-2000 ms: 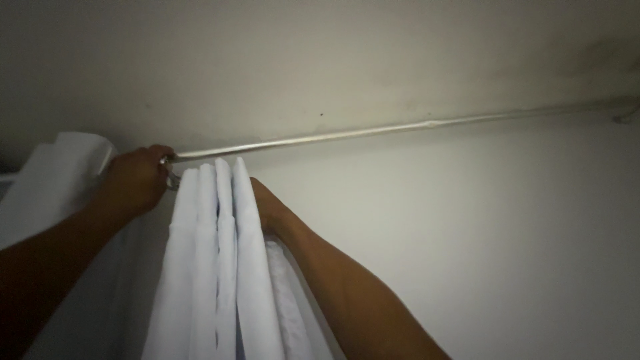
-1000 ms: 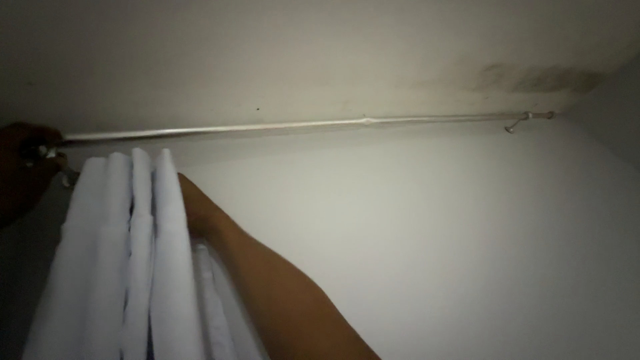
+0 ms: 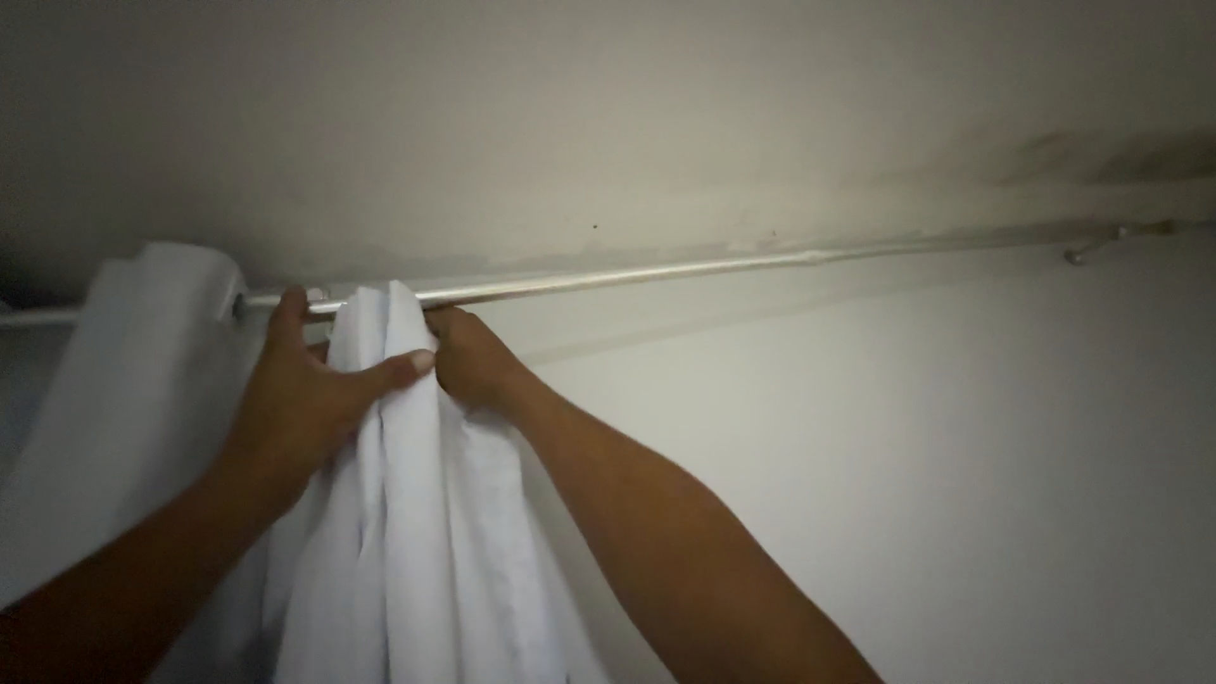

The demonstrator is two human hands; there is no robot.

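A white curtain [image 3: 408, 494] hangs in gathered folds, its top edge up against a metal curtain rod [image 3: 608, 276]. My left hand [image 3: 323, 380] is at the left of these folds, thumb pressed on their front and one finger raised at the rod. Behind the right side of the folds, just below the rod, my right hand [image 3: 470, 356] grips the gathered cloth; its fingers are mostly hidden. Farther left, a second bunch of white curtain [image 3: 161, 380] hangs on the rod, with a ring opening visible near its top.
The rod runs close beneath the ceiling [image 3: 665, 114] along a pale wall [image 3: 902, 456]. A wall bracket [image 3: 1092, 245] stands near its right end. Dark stains mark the ceiling at the upper right.
My left hand has moved from the rod's end onto the front of the gathered curtain. The folds now meet the rod; earlier they hung just below it.
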